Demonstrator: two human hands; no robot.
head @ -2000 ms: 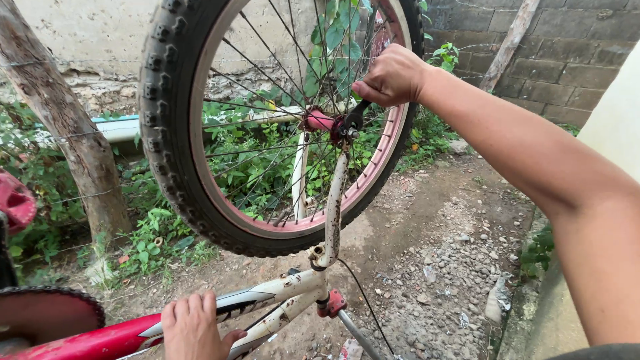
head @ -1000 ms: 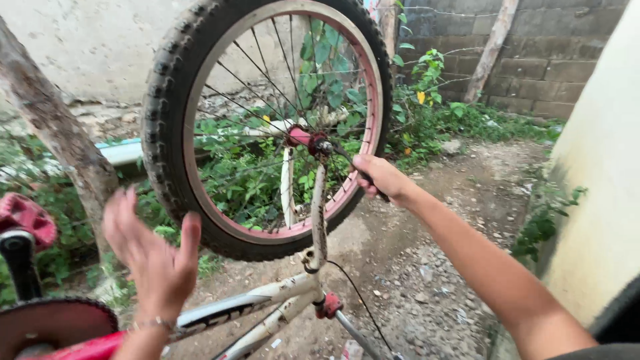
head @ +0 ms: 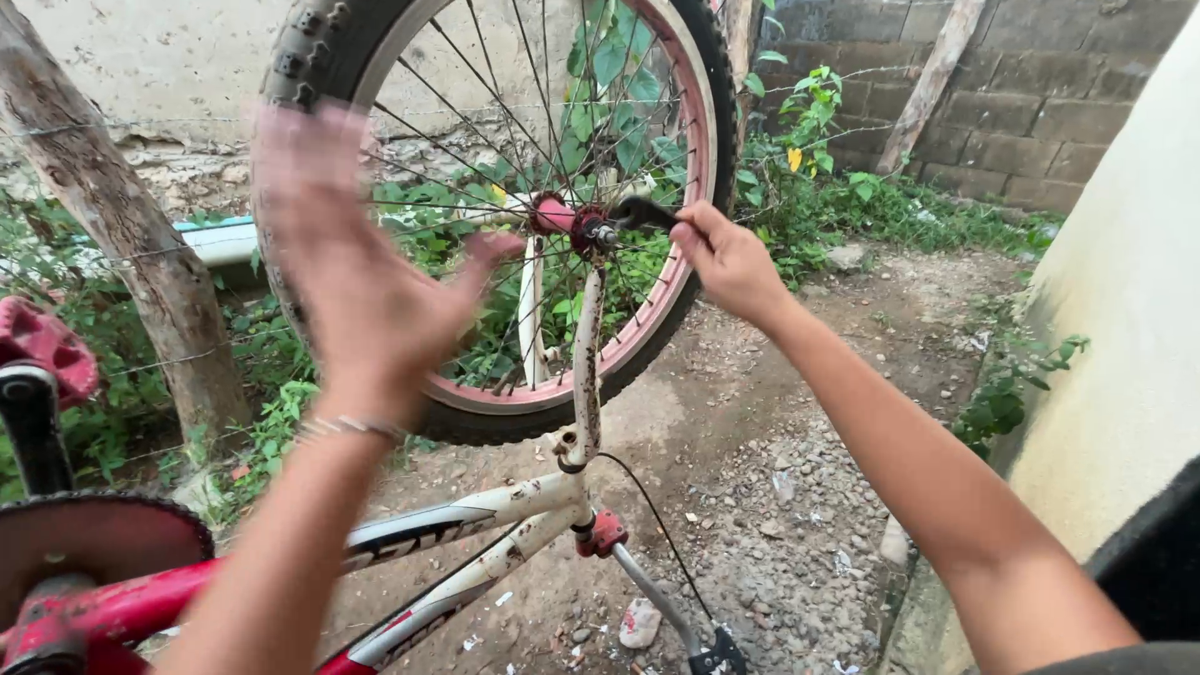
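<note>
An upside-down bicycle shows its front wheel's knobby tire (head: pixel 717 103) raised on the rusty white fork (head: pixel 587 366). My right hand (head: pixel 727 258) grips a black wrench (head: pixel 645 214), whose head is close beside the axle nut (head: pixel 605 234) at the red hub (head: pixel 553 215); whether they touch is unclear. Blurred by motion, my left hand (head: pixel 366 253) is raised at the wheel's left side with fingers spread and nothing in it. Whether it touches the tire cannot be told. Below are the white and red frame (head: pixel 525 499) and the red stem (head: pixel 602 534).
At the lower left are a chainring (head: pixel 103 544) and a red pedal (head: pixel 42 349). A wooden post (head: pixel 122 225) with barbed wire stands behind them. A pale wall (head: pixel 1116 253) rises on the right, and gravel (head: pixel 778 553) covers the ground. A brake lever (head: pixel 718 654) hangs below.
My left hand has left the frame tube and risen to the wheel's left side. The wrench, lower and pointing away from the hub a second ago, is now up beside the axle nut.
</note>
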